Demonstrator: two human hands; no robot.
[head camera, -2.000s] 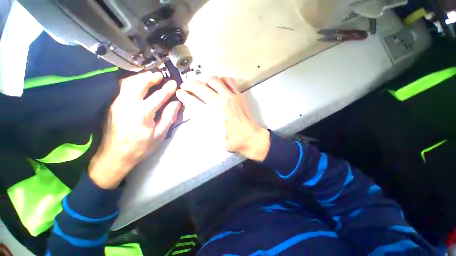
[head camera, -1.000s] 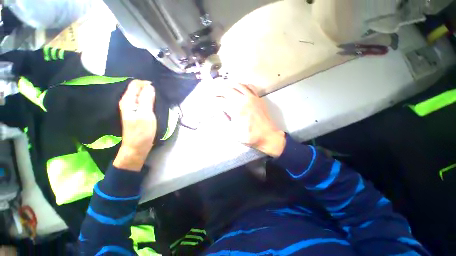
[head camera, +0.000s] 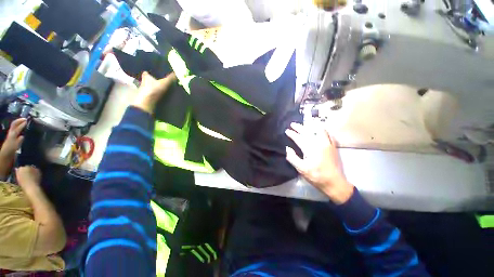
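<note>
A black garment piece with neon yellow-green strips and panels lies on the bed left of the sewing machine's needle area and hangs over the front edge. The grey-white sewing machine fills the upper right. My left hand is at the far left of the garment, its fingers at the cloth beside a neon patch; its grip is partly hidden. My right hand rests with fingers spread just in front of the presser foot area, at the garment's right edge, gripping nothing visible.
Dark red snips lie on the machine bed at right. Another machine with black thread cones stands at left, with orange-handled scissors near it. Another person's hands and mustard sleeve show at far left. More black-and-neon cloth hangs below the bed.
The view has swung left. My left hand has moved away from the needle area to the far left of the garment. My right hand remains near the foot, fingers now more spread.
</note>
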